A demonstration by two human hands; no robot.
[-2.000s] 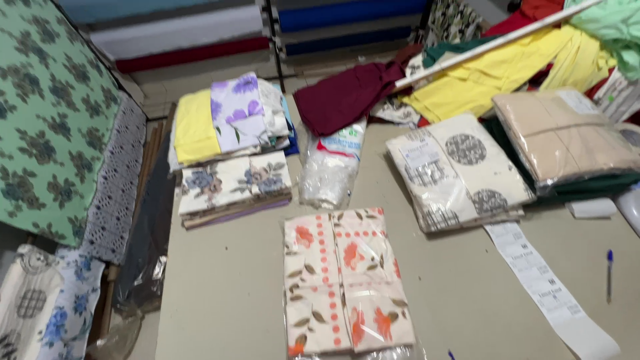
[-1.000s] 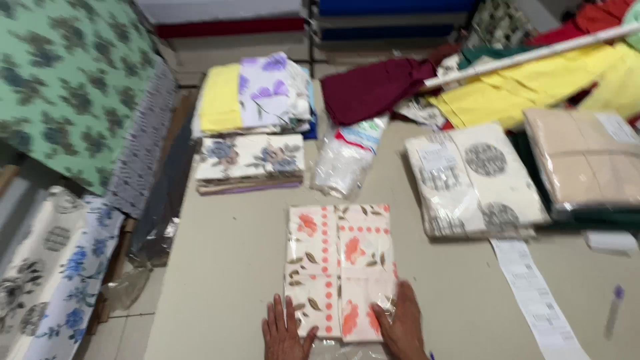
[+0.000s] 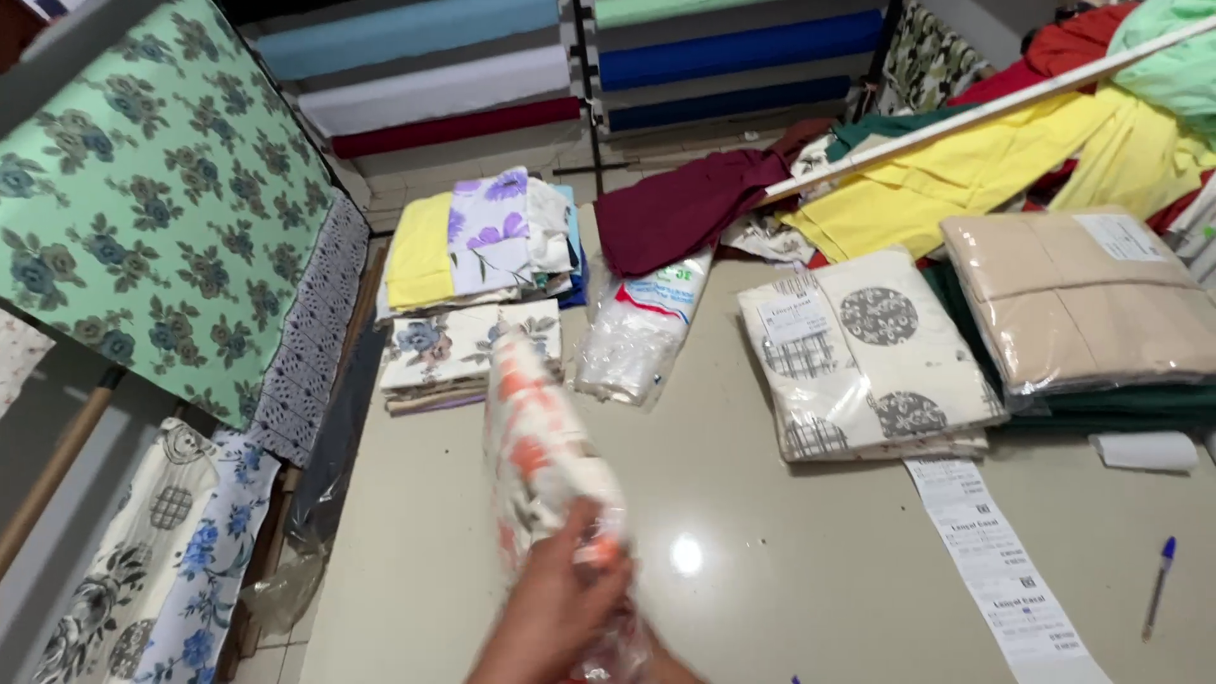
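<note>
A folded floral fabric in a clear plastic bag (image 3: 546,456), white with orange flowers, is tilted up off the table and blurred. My left hand (image 3: 570,579) grips its lower end, fingers over the plastic. My right hand (image 3: 655,655) is mostly hidden behind the left one at the bottom edge; its hold cannot be made out. Beyond the bag lie a folded floral cloth stack (image 3: 456,347) and a pack of clear plastic bags (image 3: 632,332). To the right sits a bagged fabric with grey circles (image 3: 864,351).
A strip of printed labels (image 3: 1007,579) and a blue-capped pen (image 3: 1159,587) lie on the right of the table (image 3: 760,589). A bagged beige fabric (image 3: 1073,304), a burgundy cloth (image 3: 674,209), yellow cloth (image 3: 950,180) and a white rod (image 3: 978,114) are farther back.
Two seconds ago the floral package lay flat without hands in view. Both hands came onto its lower end, and it is now raised and tilted. The view has shifted.
</note>
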